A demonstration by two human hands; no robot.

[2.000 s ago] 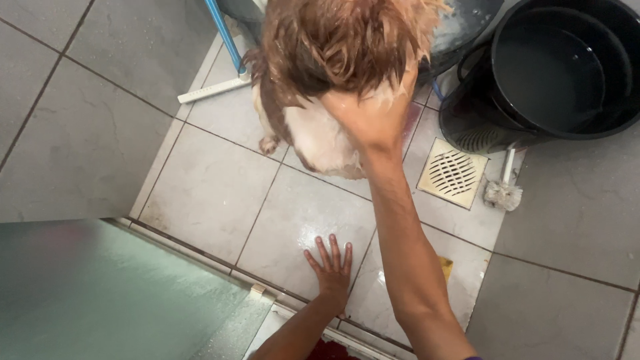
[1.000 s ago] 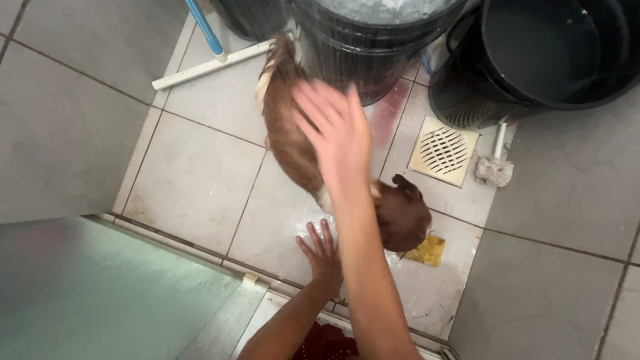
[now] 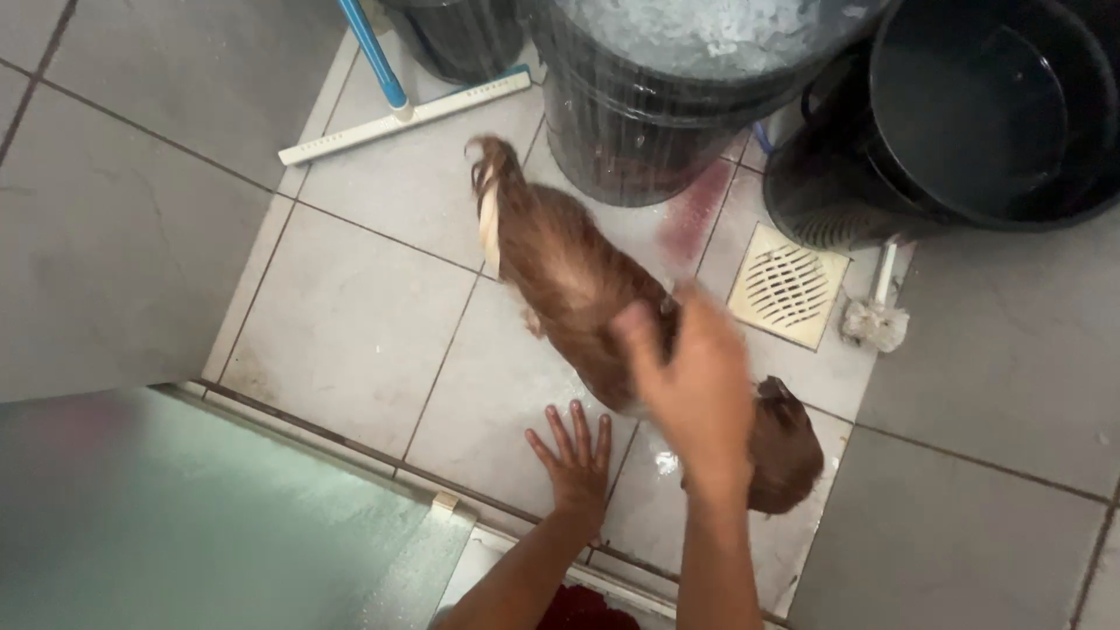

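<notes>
A small wet dog with brown fur [image 3: 569, 262] stands on the pale floor tiles [image 3: 350, 297], its tail end toward the squeegee and its head [image 3: 785, 451] at the lower right. Over its shoulders is my right hand [image 3: 687, 367], blurred, thumb apart from the fingers; whether it touches the fur cannot be told. My left hand [image 3: 577, 459] rests with spread fingers on the tiles beside the dog, holding nothing. Falling water streaks show in front of a black bucket [image 3: 647, 131] filled to the top with bubbly water.
A floor squeegee [image 3: 407, 118] with a blue handle lies behind the dog. Another black bucket [image 3: 814, 175] holds water, near a square floor drain [image 3: 787, 284] and a white brush [image 3: 875, 324]. Part of a third black container [image 3: 459, 39] shows at the top. A frosted glass panel [image 3: 219, 516] fills the lower left.
The dog has come down from beside the buckets, turned, and its head now covers the place of the yellow patch on the floor. My right hand has moved from its back toward its shoulders.
</notes>
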